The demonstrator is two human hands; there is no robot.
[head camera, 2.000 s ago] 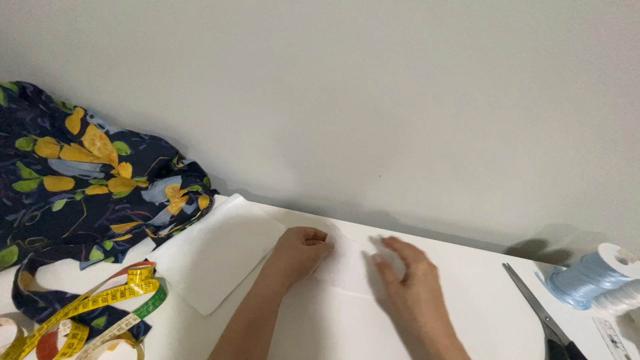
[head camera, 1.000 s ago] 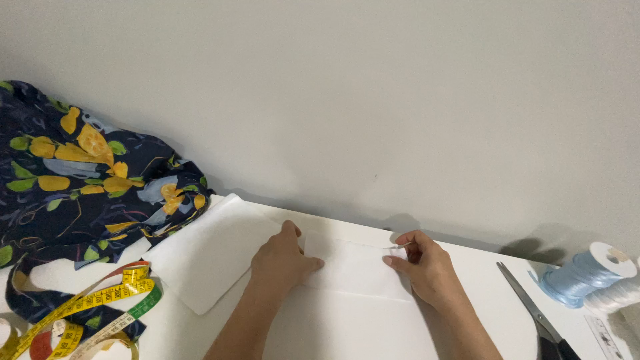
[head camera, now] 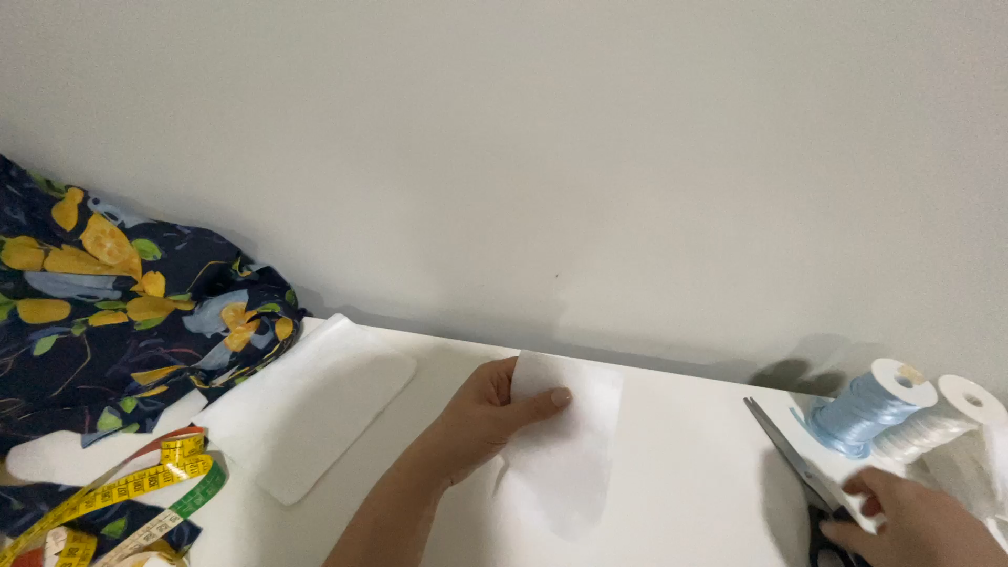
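Observation:
My left hand [head camera: 492, 421] pinches a thin white sheet [head camera: 563, 472], fabric or paper, near its top left corner, with the thumb on the front and the sheet hanging down. At the lower right, my right hand [head camera: 906, 520] is at the black handles of metal scissors [head camera: 795, 461], whose blades point up and left. The thumb and fingers are around the handle area; whether they grip it cannot be told. Behind that hand stand a spool of light blue cord [head camera: 862, 409] and a spool of white cord [head camera: 929, 425].
A folded white piece [head camera: 315, 417] lies left of my left hand. Dark floral fabric [head camera: 134, 307] is heaped at the far left, with yellow measuring tapes [head camera: 150, 480] before it. The white table [head camera: 693, 449] meets a grey wall [head camera: 504, 157] behind.
My right hand has let go of the white sheet and moved right to the scissors. My left hand has lifted the sheet, which was stretched flat between both hands a second ago.

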